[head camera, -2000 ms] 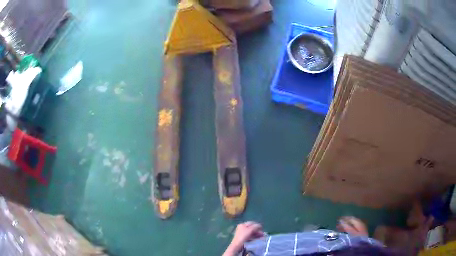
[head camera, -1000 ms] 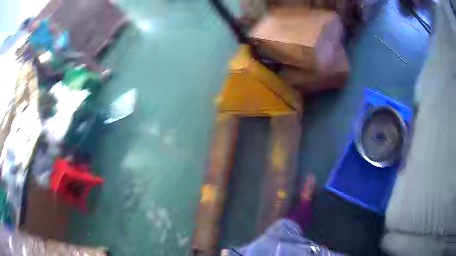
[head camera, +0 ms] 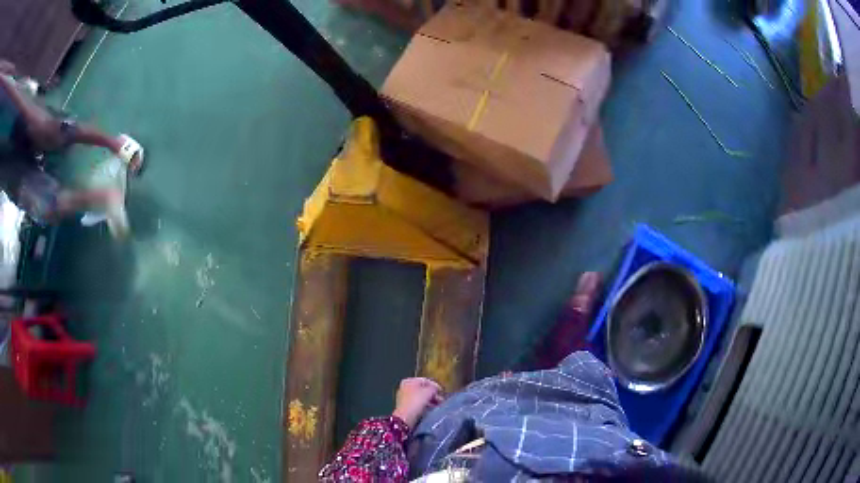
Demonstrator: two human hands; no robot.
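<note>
My left hand (head camera: 418,398), in a patterned red and black sleeve, is at the bottom centre, in front of my checked garment. It looks loosely curled, with nothing visible in it. My right hand cannot be made out. A small pinkish shape with dark red cloth beside the blue tray looks like a foot, but it is blurred. The yellow pallet truck (head camera: 382,222) stands in front of me, its worn forks pointing towards me. A closed brown carton (head camera: 500,90) with a yellow band lies beyond it, on another brown carton.
A blue tray (head camera: 671,408) with a round metal bowl (head camera: 657,325) is on the right, beside a pale ribbed stack (head camera: 802,349). A red stool (head camera: 49,358) is at the left edge. A person's arm or leg (head camera: 90,137) shows upper left. Loose strapping lies on the floor upper right.
The view has moved forward along the pallet truck, bringing its black handle and the cartons into view. The flat carton bundle at the right has left the picture. A person has appeared at the left.
</note>
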